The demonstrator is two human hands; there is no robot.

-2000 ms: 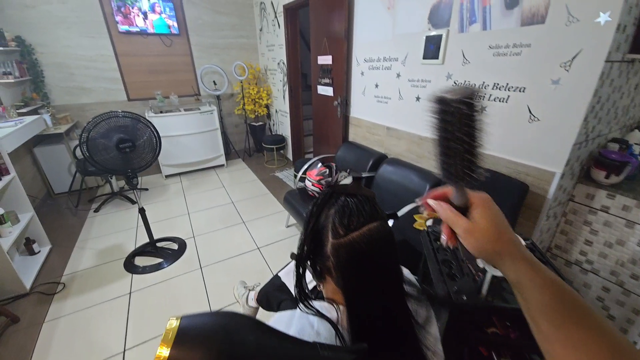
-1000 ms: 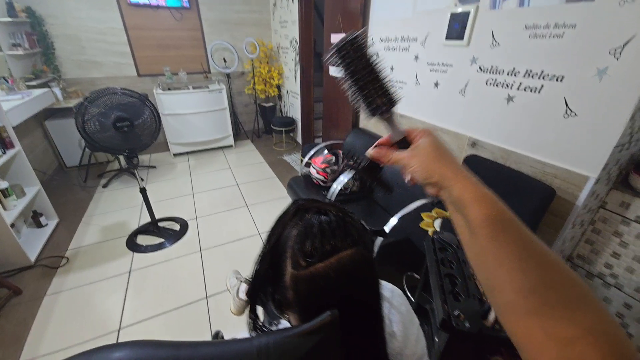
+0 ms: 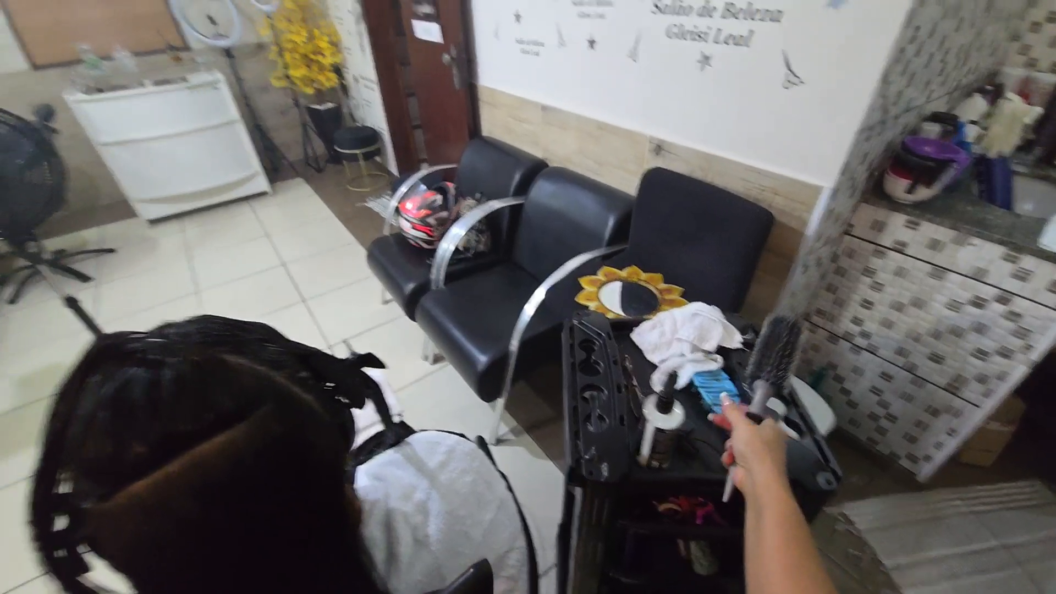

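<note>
My right hand [image 3: 755,445] grips a round hairbrush [image 3: 775,355] by its handle, bristles up, over the top of a black salon trolley [image 3: 594,396]. Beside it on the trolley are a white cloth [image 3: 685,334], a blue item [image 3: 716,388] and a bottle with a dark top [image 3: 662,429]. A sunflower-shaped mirror [image 3: 629,295] shows at the trolley's far edge. At the lower left is a seated person's head with dark, parted hair [image 3: 198,429], a white towel or cloth [image 3: 445,495] over the shoulder. My left hand is out of view.
Black chairs [image 3: 569,214] with metal arms line the wall, a helmet [image 3: 426,216] on one. To the left stand a fan [image 3: 29,173] and a white counter [image 3: 169,140]. A tiled counter [image 3: 932,330] holding a purple bowl [image 3: 932,165] is at the right.
My right hand, raised with the round brush in the earlier frames, has come down over the trolley, still holding it. The view has turned right and downward.
</note>
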